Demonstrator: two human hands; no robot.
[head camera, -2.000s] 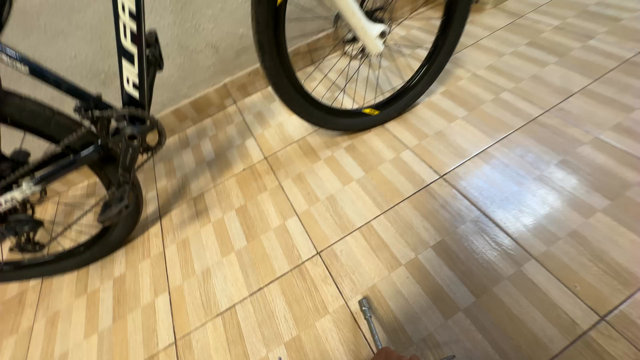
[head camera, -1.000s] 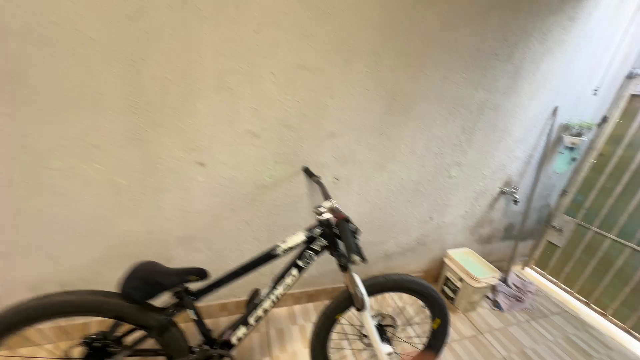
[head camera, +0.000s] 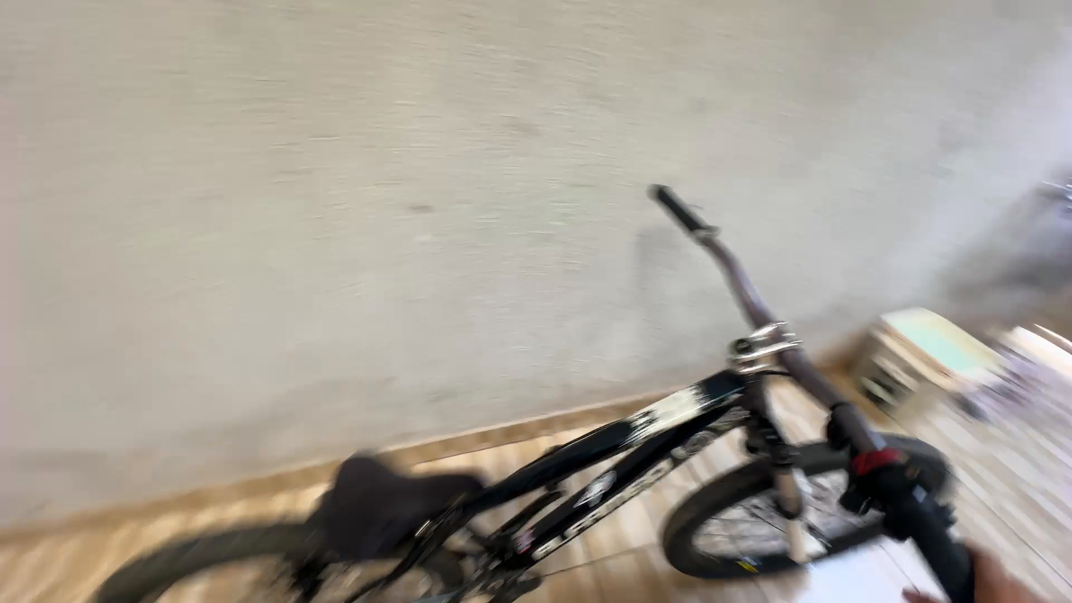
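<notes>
A black bicycle with white lettering on its frame (head camera: 620, 469) stands upright beside the wall. Its handlebar (head camera: 808, 377) angles from upper left to lower right, with a dark grip at each end. At the lower right edge one of my hands (head camera: 992, 578), most likely the right, is at the near handlebar grip (head camera: 930, 528), its fingers partly around the end; most of it is cut off. The black saddle (head camera: 394, 502) is at the lower left, and the front wheel (head camera: 695, 536) lies below the handlebar. My left hand is out of view.
A plain plastered wall (head camera: 419, 251) runs behind the bicycle, close to the far grip. A whitish bin or container (head camera: 913, 360) stands on the tiled floor by the wall at right, with a blurred pale purple item beside it.
The view has swung up from the floor and come closer to the bicycle. A hand now reaches the handlebar grip; two seconds ago a hand held a metal socket tool at the bottom edge.
</notes>
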